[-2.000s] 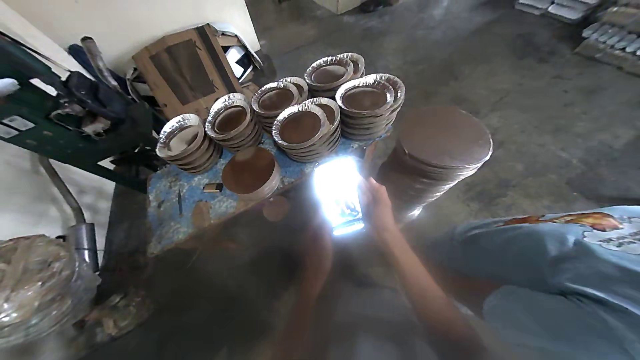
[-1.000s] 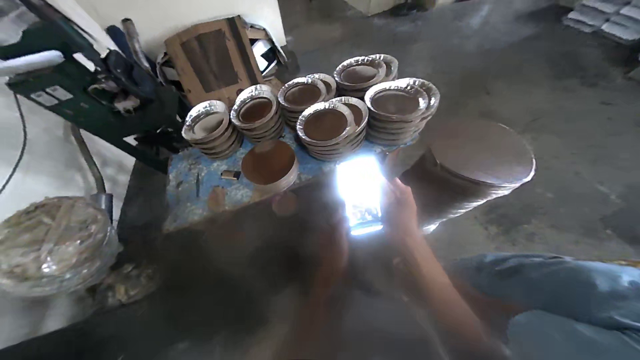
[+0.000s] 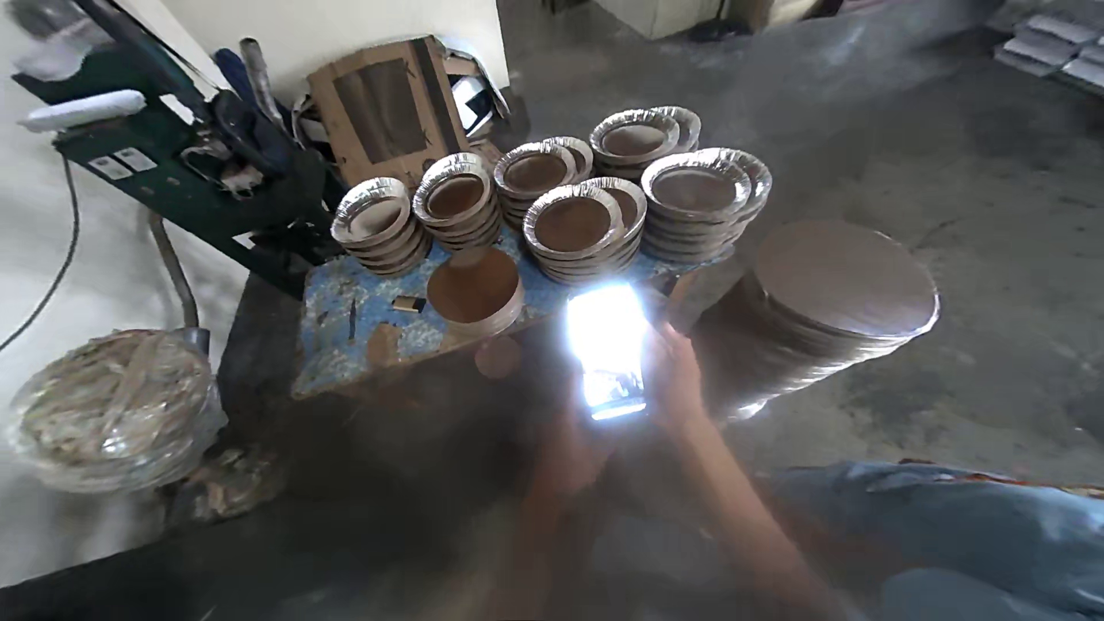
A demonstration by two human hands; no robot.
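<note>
A mobile phone [image 3: 609,349] with a glaring bright screen is held upright near the middle of the view. My right hand [image 3: 677,375] grips its right side. My left hand [image 3: 573,440] is dim and blurred at the phone's lower left; its fingers are not clear. Behind the phone, several stacks of round foil-rimmed containers [image 3: 573,226] stand on a blue, worn tabletop [image 3: 332,345]. A stack of brown discs [image 3: 474,289] lies nearer, by a small dark and tan item [image 3: 408,304]. Right of the phone stands a tall stack of larger brown discs [image 3: 845,276].
A dark green machine [image 3: 172,172] stands at the left, against the wall. Below it is a plastic-wrapped round bundle [image 3: 121,410]. A cardboard box [image 3: 379,112] leans behind the table. Pale stacked items [image 3: 1048,43] lie on the floor at the far right.
The view has shifted left, showing more of the machine and the wrapped bundle. Both hands stay at the lit phone, and the container stacks stand as before.
</note>
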